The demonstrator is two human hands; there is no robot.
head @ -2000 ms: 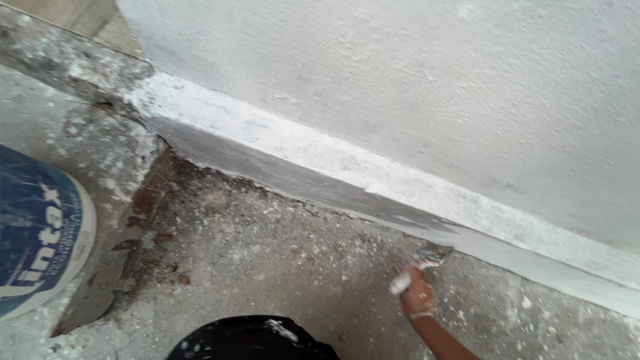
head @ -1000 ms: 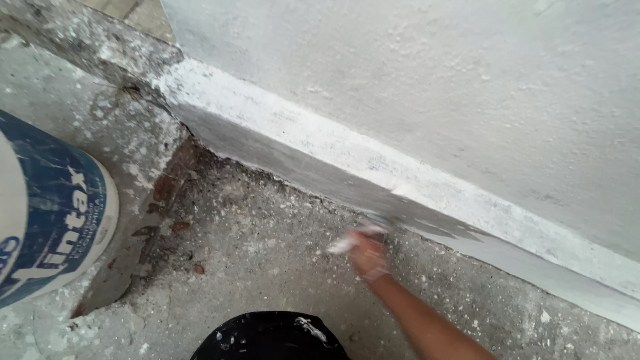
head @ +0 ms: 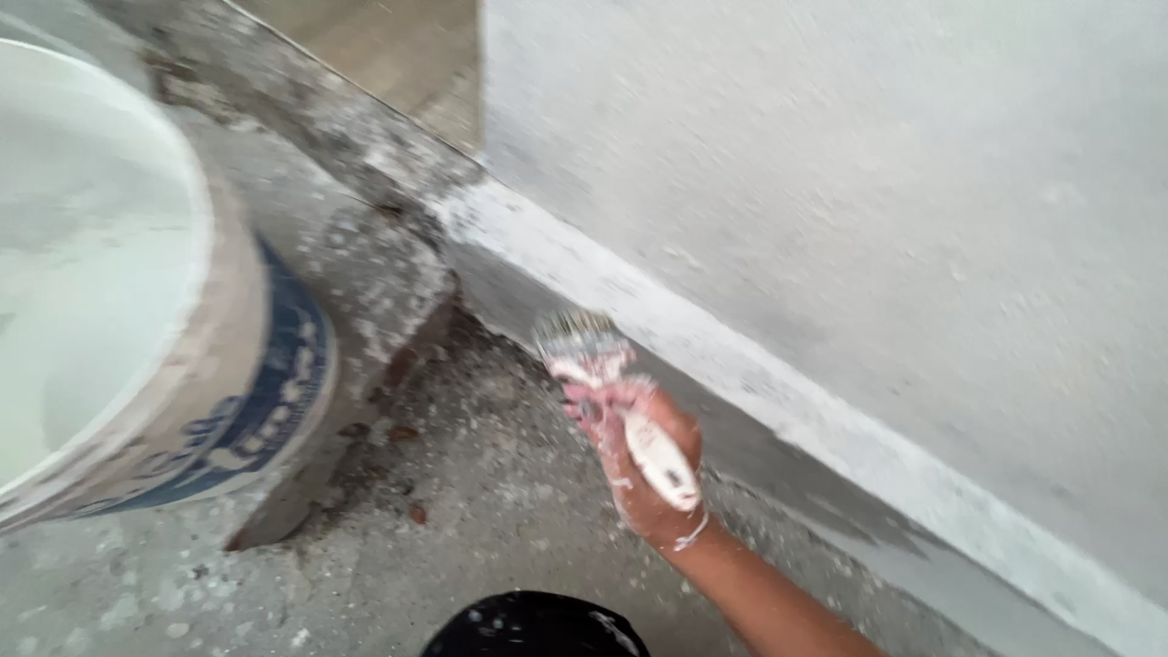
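Observation:
My right hand [head: 643, 447], spattered with white paint, grips a paintbrush [head: 662, 461] by its white handle. The brush's paint-coated bristles point up and left, close to the grey lower face of the wall's base ledge [head: 511, 283]; whether they touch it cannot be told. White paint covers the top of the ledge [head: 639, 301], and the lower right part of its face is pale too. At the left stands a large plastic paint bucket [head: 228, 301] with a blue band, holding pale liquid [head: 82, 274]. My left hand is out of the frame.
A rough, pale wall [head: 821, 182] rises above the ledge. A broken concrete step edge [head: 411, 356] runs beside the bucket. The speckled concrete floor [head: 474, 484] has bits of debris. A dark, paint-spotted rounded thing [head: 538, 630], perhaps a clothed knee, shows at the bottom.
My right hand has moved left along the ledge with the brush, which has lifted and turned bristles up. The view has shifted toward the bucket, whose inside now shows.

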